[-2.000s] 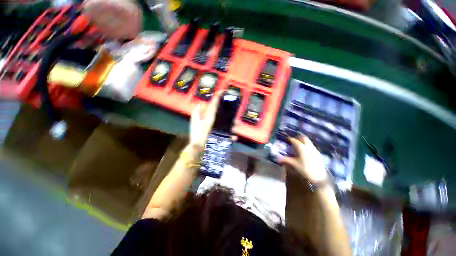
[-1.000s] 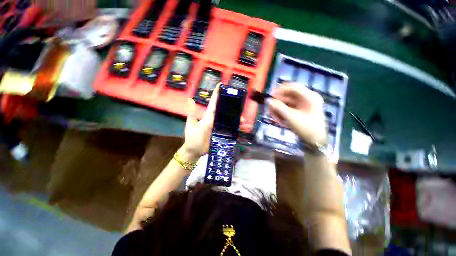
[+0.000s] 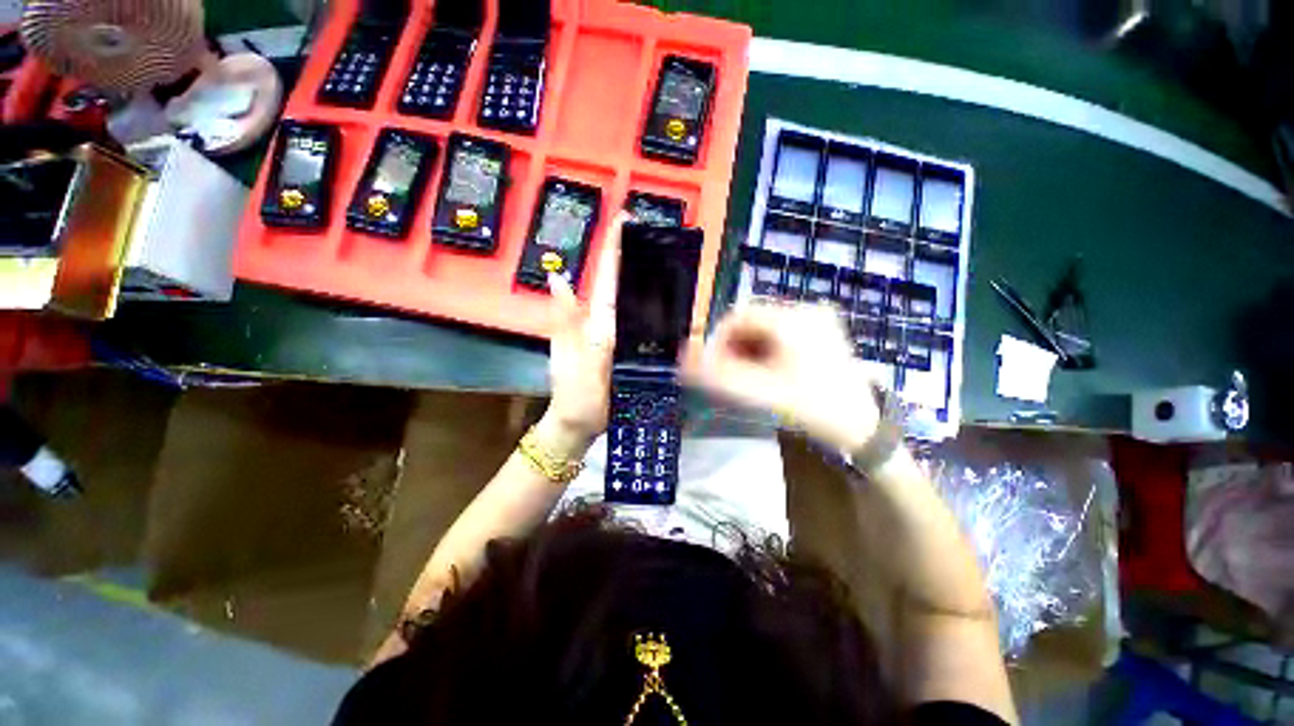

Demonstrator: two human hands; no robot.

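Observation:
An open black flip phone [image 3: 646,433] is upright in front of me, its dark screen half above the keypad with pale digits. My left hand [image 3: 583,348] holds it from the left side, near the hinge. My right hand [image 3: 795,372] is blurred, with its fingertips close to the right edge of the screen half; whether it holds anything cannot be told. Behind the phone is the red foam tray [image 3: 603,85], with closed phones [image 3: 468,192] in the front row and open phones [image 3: 514,97] at the back left.
A pale blister tray [image 3: 965,270] with dark-framed lenses stands right of the red tray. Tweezers [image 3: 1029,319], a white square [image 3: 1025,369] and a small white device [image 3: 1181,414] lie farther right. A fan [image 3: 121,36] and box [image 3: 185,227] are left. Clear plastic waste [image 3: 1015,532] is below the bench.
My right hand has moved from over the blister tray to the phone's right edge. My left hand still holds the open phone. The view has shifted, with the trays now higher in the picture.

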